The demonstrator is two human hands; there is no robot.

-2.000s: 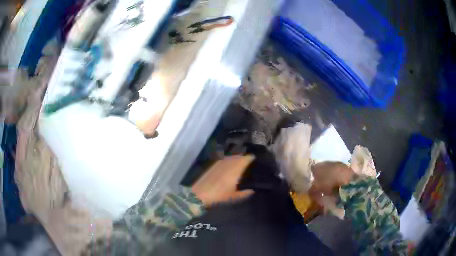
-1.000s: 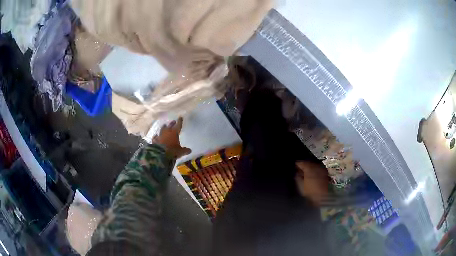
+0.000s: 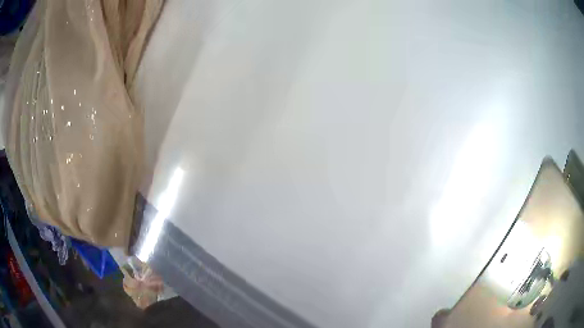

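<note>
The beige glitter fabric lies in soft folds over the left part of the white table and hangs down past its grey front edge. Shiny specks show on it. The metal plate and presser foot area of the sewing machine is at the lower right, brightly lit. No fabric is seen under the foot. Neither of my hands can be made out. A small pale pink-beige shape below the table edge is too unclear to name.
The grey front strip of the table curves along the bottom. Below it at the left are a blue crate part, a lilac cloth, the dark floor and a red item.
The view has swung from the floor and my lap up over the table. The beige fabric now shows at the left, and my hands have gone out of sight.
</note>
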